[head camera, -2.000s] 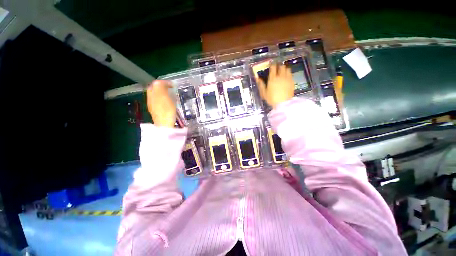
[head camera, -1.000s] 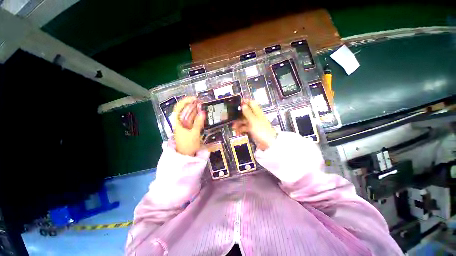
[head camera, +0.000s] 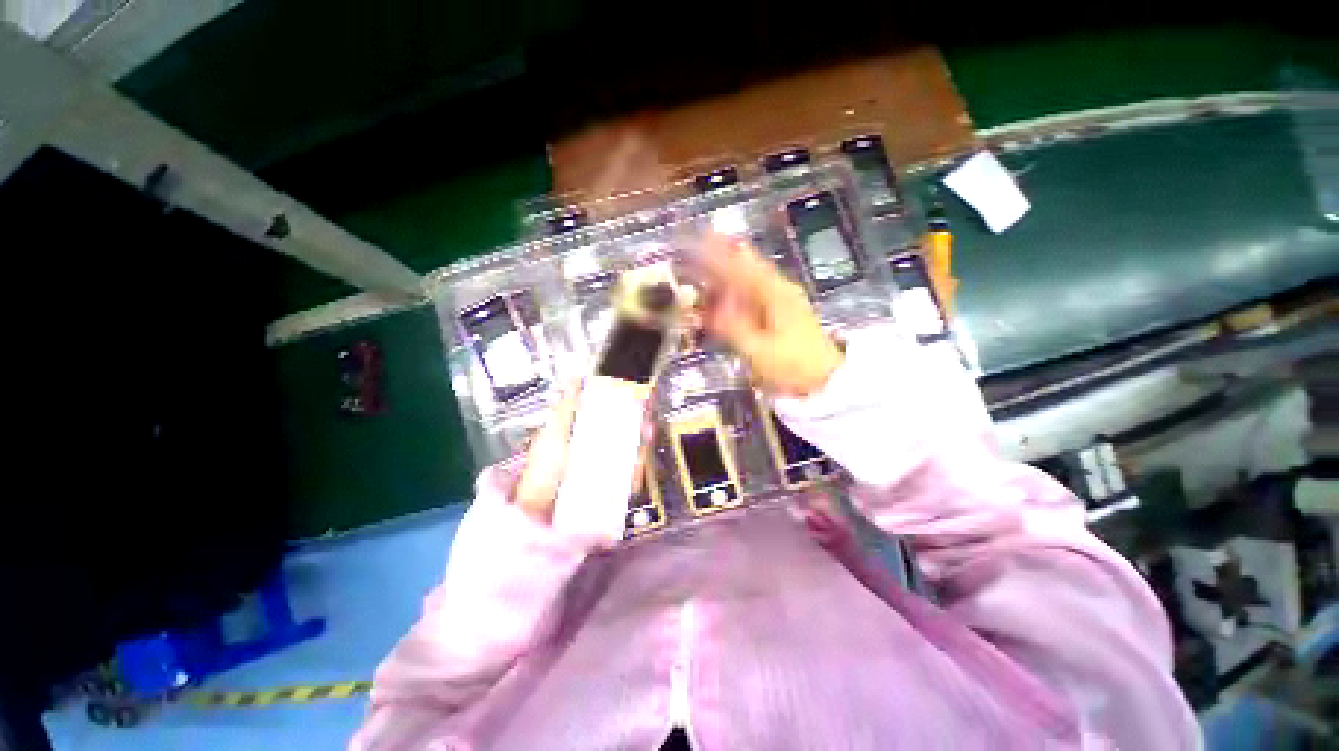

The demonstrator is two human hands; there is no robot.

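My left hand (head camera: 545,458) holds a phone unit (head camera: 634,352) tilted above the clear blister tray. Its dark screen and blurred round part point up, and a long pale panel runs down from it over my palm. My right hand (head camera: 786,330) is blurred, its fingertips close to the unit's upper end; whether they touch or hold anything cannot be told. The blister tray (head camera: 441,301) lies below both hands. Dark-faced units (head camera: 502,346) sit in its far row, gold-faced units (head camera: 708,459) in the near row. My hands hide some pockets.
More tray edges with units show behind. A brown board (head camera: 778,110) lies beyond. A white paper slip (head camera: 987,191) and a yellow-orange tool (head camera: 941,264) lie right of the trays. A small red-black part (head camera: 360,377) lies on the green surface at left. Grey-white machinery (head camera: 1248,602) stands at right.
A dark unit was held level between both hands; now my left hand holds a unit upright with a pale panel extending. My right hand has moved up and right.
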